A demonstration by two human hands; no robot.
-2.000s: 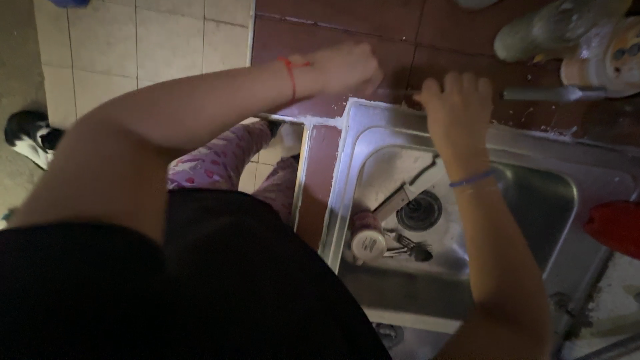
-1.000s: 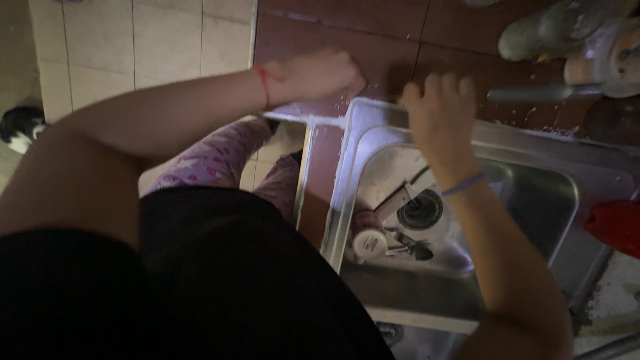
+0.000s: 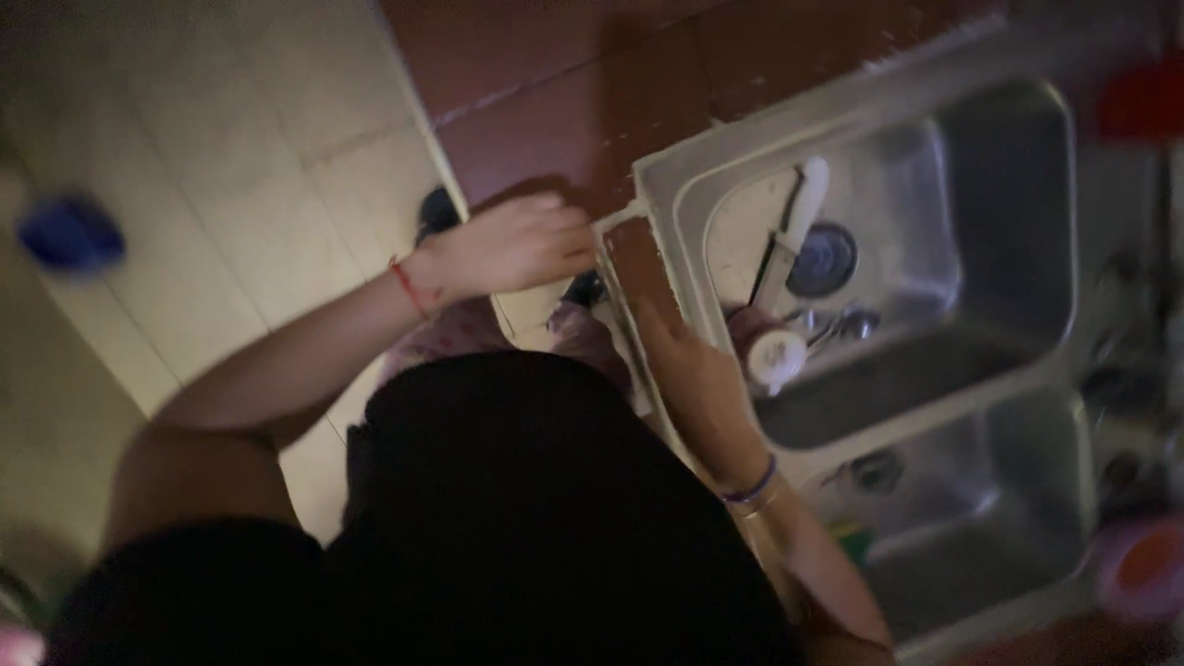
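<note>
My left hand, with a red string at its wrist, is over the front edge of the reddish tiled counter, left of the sink's corner. My right hand, a blue band at its wrist, lies along the counter strip beside the steel sink. Blur and the angle hide the fingertips of both hands, so whether they hold anything is unclear. In the larger basin a white-handled knife lies by the drain, near a cup and some metal cutlery.
The second basin holds a green and yellow item. A red object and a blurred pink and orange one are beyond the sink at the right. A blue object is on the tiled floor.
My right hand has come off the counter behind the sink down to its near side edge. My left hand has lowered to the counter's front edge. The view has turned and shifted.
</note>
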